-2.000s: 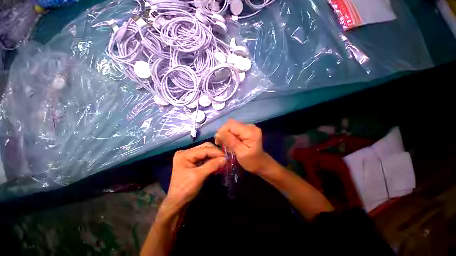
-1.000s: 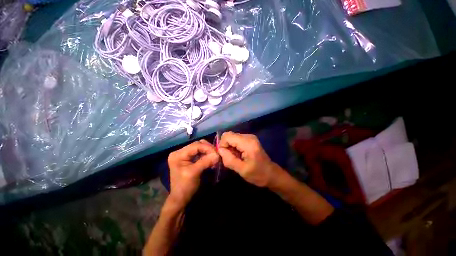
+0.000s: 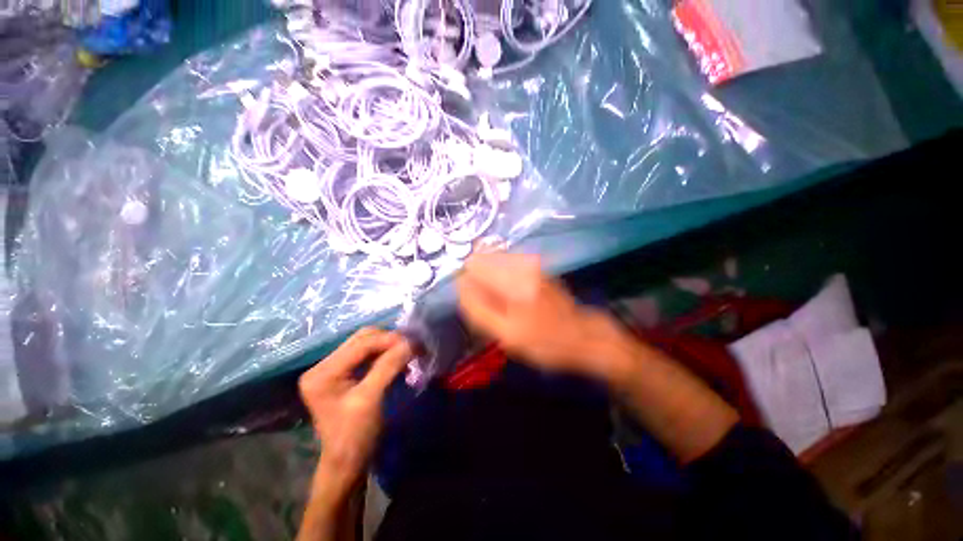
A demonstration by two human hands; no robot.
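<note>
My left hand [image 3: 354, 391] pinches a small clear zip-lock bag [image 3: 426, 357] by its edge, just off the bench's near edge. My right hand [image 3: 533, 312] is blurred, to the right of the bag and close to the near edge of the heap; its fingertips are too blurred to show whether they hold anything. The heap of coiled white magnetic watch charger cables [image 3: 385, 116] lies on the plastic sheet, with several charging pucks [image 3: 303, 185] showing. One cable end hangs toward the bag from the heap's near edge.
A clear plastic sheet [image 3: 190, 275] covers the green bench top. A stack of empty zip-lock bags [image 3: 755, 34] lies right of the heap. Blue and clear film packets [image 3: 127, 26] lie at the far left. A red stool with folded white cloth or paper [image 3: 811, 365] stands at right.
My hands have moved apart. The left keeps the bag and has shifted left; the right has moved up toward the heap. The view has shifted, showing more of the bench's far side.
</note>
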